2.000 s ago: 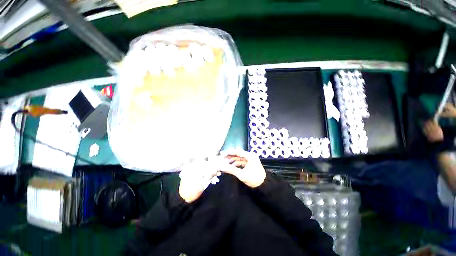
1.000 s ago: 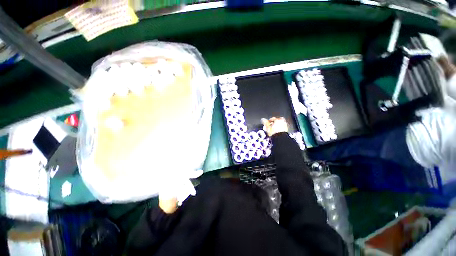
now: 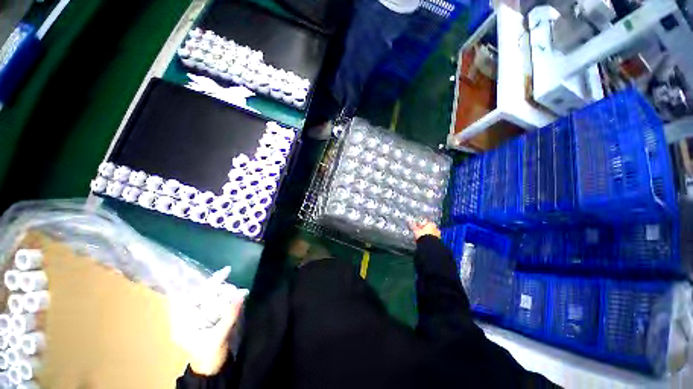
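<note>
My left hand (image 3: 213,338), overexposed and partly blurred, holds several white sleeves (image 3: 207,300) over the right rim of the bag-lined carton. My right hand (image 3: 425,229) is at the lower right corner of the clear blister tray (image 3: 387,178), fingertips at a pocket; whether it grips a part cannot be told. The nearer black tray (image 3: 190,129) has white ring-topped pieces (image 3: 247,194) standing in rows along two sides. More white sleeves (image 3: 26,281) lie in the carton (image 3: 106,304) at the lower left.
A second black tray (image 3: 266,38) with white pieces is beyond, a white strip (image 3: 220,90) between the trays. A wire rack (image 3: 315,190) is under the blister tray. Blue crates (image 3: 562,175) stand stacked at right. A person's dark-clothed leg (image 3: 365,45) and a red-floored box (image 3: 477,99) are at the top.
The view has swung right towards the floor and crates. My right hand has moved from the nearer black tray to the blister tray. My left hand still holds white sleeves by the carton.
</note>
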